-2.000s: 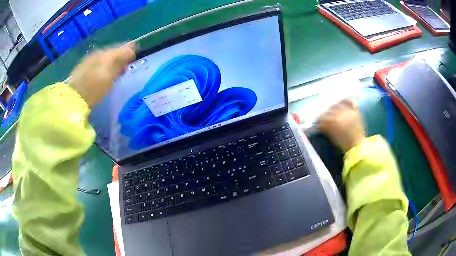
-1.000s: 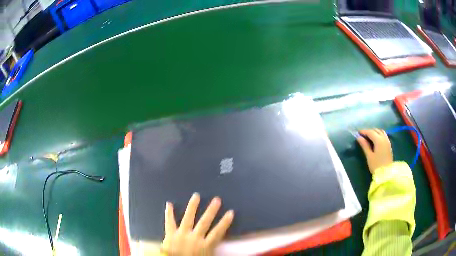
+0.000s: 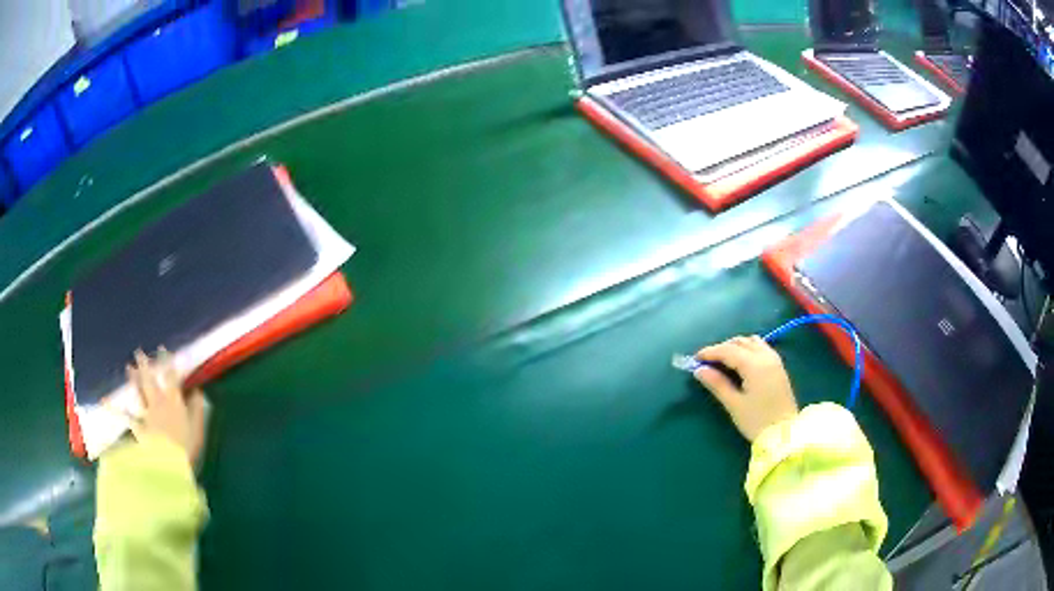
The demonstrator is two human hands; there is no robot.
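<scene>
A closed dark laptop (image 3: pixel 191 271) lies at the left on a white sheet and a red pad (image 3: pixel 283 323). My left hand (image 3: pixel 168 404) is at its near edge, fingertips on the lid; it is blurred, and whether it grips the edge is unclear. My right hand (image 3: pixel 751 384) pinches the blue network cable (image 3: pixel 850 335) just behind its clear plug (image 3: pixel 685 363), above the green mat. The plug points left and is in nothing. The cable loops over the edge of the right red pad.
Another closed laptop (image 3: pixel 925 318) lies on a red pad at the right. An open laptop with a silver palm rest (image 3: pixel 751 133) stands on a red pad at the back. More open laptops stand behind it. Blue bins (image 3: pixel 173 69) are at the far left, a black monitor (image 3: pixel 1006 150) at the right edge.
The laptop went from open to closed, then moved from the centre to the left with its sheet and pad, my left hand on it. My right hand still holds the cable. The view has turned right.
</scene>
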